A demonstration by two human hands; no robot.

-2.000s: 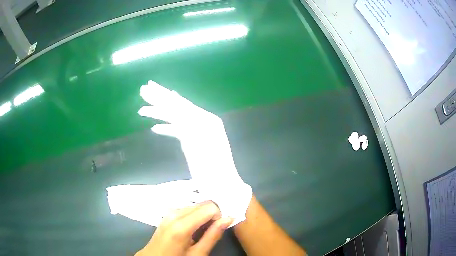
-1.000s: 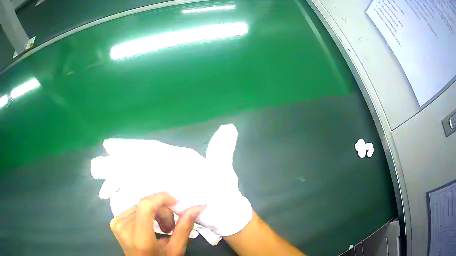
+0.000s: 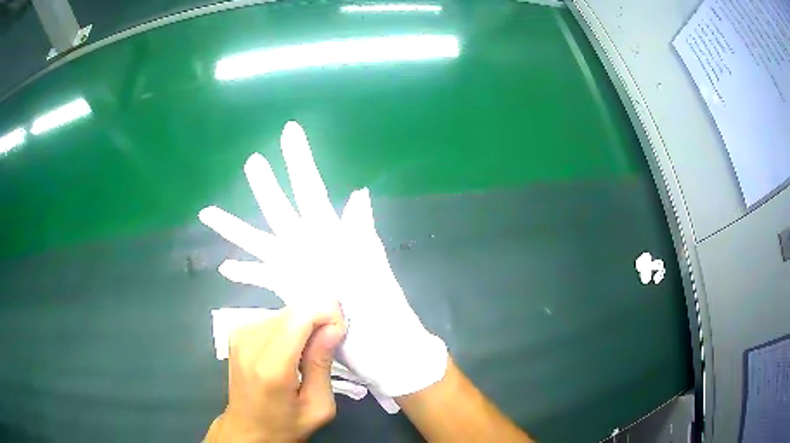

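Note:
My right hand [image 3: 325, 260] wears a bright white work glove, with its fingers spread over the green bench mat [image 3: 520, 346]. The cuff sits at the wrist and the forearm is bare. My left hand [image 3: 281, 363] is bare, its fingers closed on the worn glove at the palm; the exact pinch is hidden by the fingers and glare. Another white glove [image 3: 222, 332] lies partly hidden under both hands, with one end showing at left and narrow white parts showing below the palm.
Tiny white rolled finger cots [image 3: 650, 268] lie near the mat's right edge. Beyond that edge stands a grey panel [image 3: 736, 268] with posted paper sheets [image 3: 749, 95]. A white metal post [image 3: 61, 26] stands beyond the bench at far left.
My gloved right hand has turned from fingers pointing left to fingers spread and pointing up and away. My bare left hand has moved slightly right and up, its fingers now closed against the glove.

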